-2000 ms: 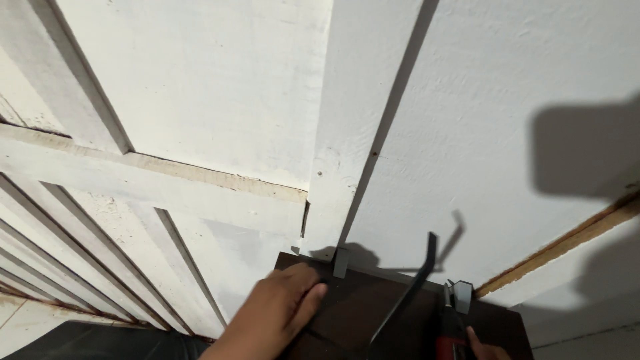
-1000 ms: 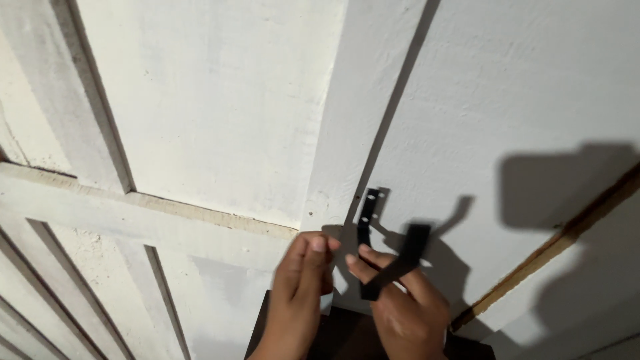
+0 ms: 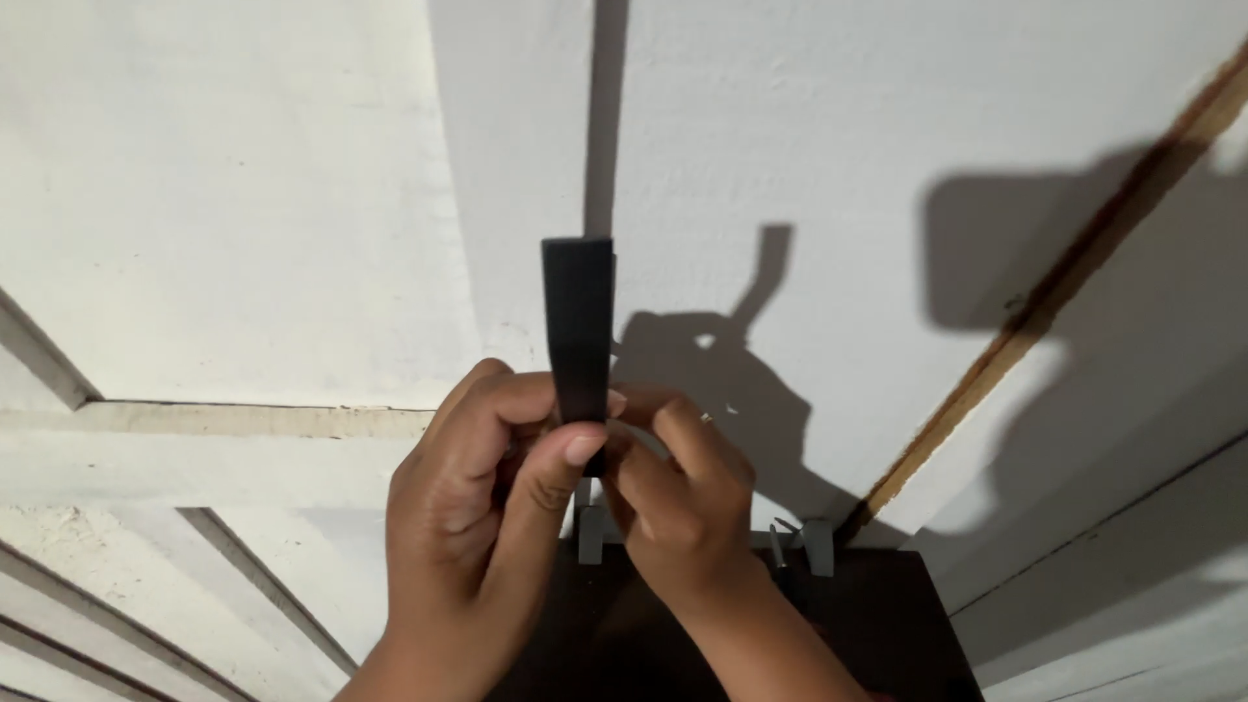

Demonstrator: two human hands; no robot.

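Note:
Between my hands stands a flat black bracket point(image 3: 580, 327), its broad face toward me, in front of the white wooden wall. My left hand point(image 3: 487, 497) pinches its lower part with the thumb across the front. From the other side, the fingers of my right hand point(image 3: 682, 487) meet it near its lower end; what lies behind them is hidden. A small shiny bit shows at a finger of the right hand, too small to name. Past my hands, a dark board or tabletop point(image 3: 858, 614) carries two grey clips point(image 3: 591, 534) at its far edge.
White-painted boards point(image 3: 799, 117) with grooves and battens fill the background. A bare brown wood strip point(image 3: 975, 380) runs diagonally on the right. Shadows of my hands and the bracket fall on the wall. A thin metal tool tip point(image 3: 778, 546) shows by the right clip.
Two seconds ago the bracket was low over the dark board; one second ago my right hand held it up. Now both hands meet on it, and it is turned more upright.

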